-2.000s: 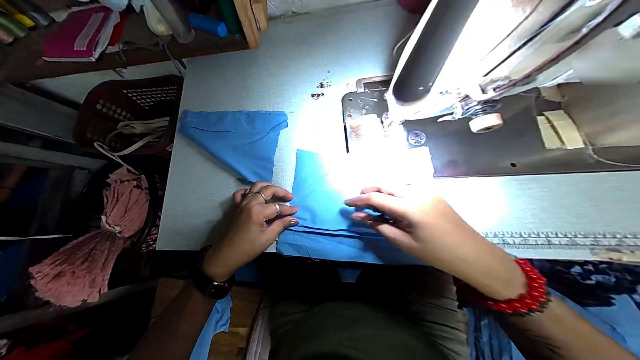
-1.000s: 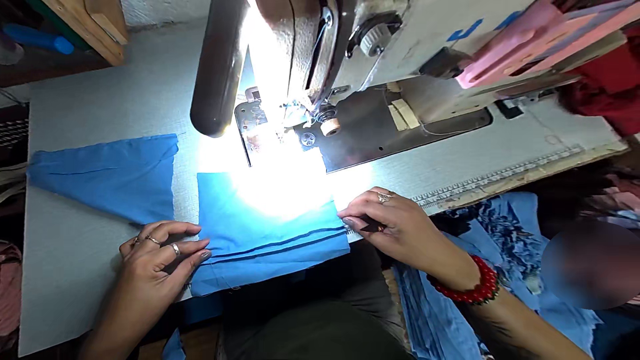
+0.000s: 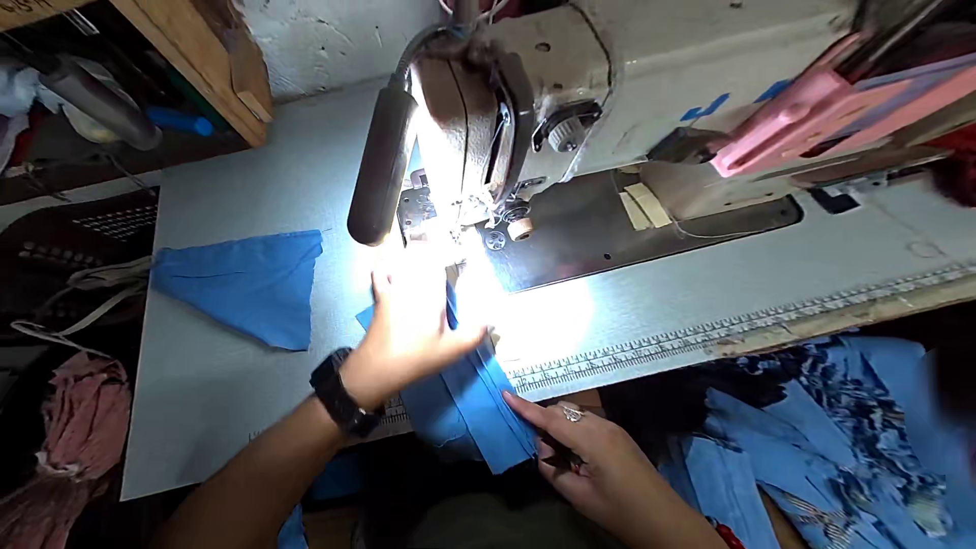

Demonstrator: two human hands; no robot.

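A strip of folded blue fabric (image 3: 488,408) runs from the needle area of a sewing machine (image 3: 488,130) over the table's front edge. My left hand (image 3: 408,328) lies spread on the fabric just in front of the presser foot, washed out by the lamp's glare. My right hand (image 3: 583,450), with a ring, pinches the fabric's near end between thumb and fingers below the table edge. Another blue fabric piece (image 3: 248,286) lies flat on the left of the table. Glare hides the needle and the far end of the strip.
A dark tubular lamp (image 3: 381,164) hangs left of the machine head. A measuring tape (image 3: 656,339) runs along the table's front edge. Patterned blue cloth (image 3: 831,435) lies at the lower right, pink cloth (image 3: 84,412) at the lower left. A wooden shelf (image 3: 198,69) stands at the upper left.
The blue fabric, earlier flat before the machine, is turned lengthwise and reaches the needle area. My left hand has moved onto it near the presser foot; my right hand now holds its near end.
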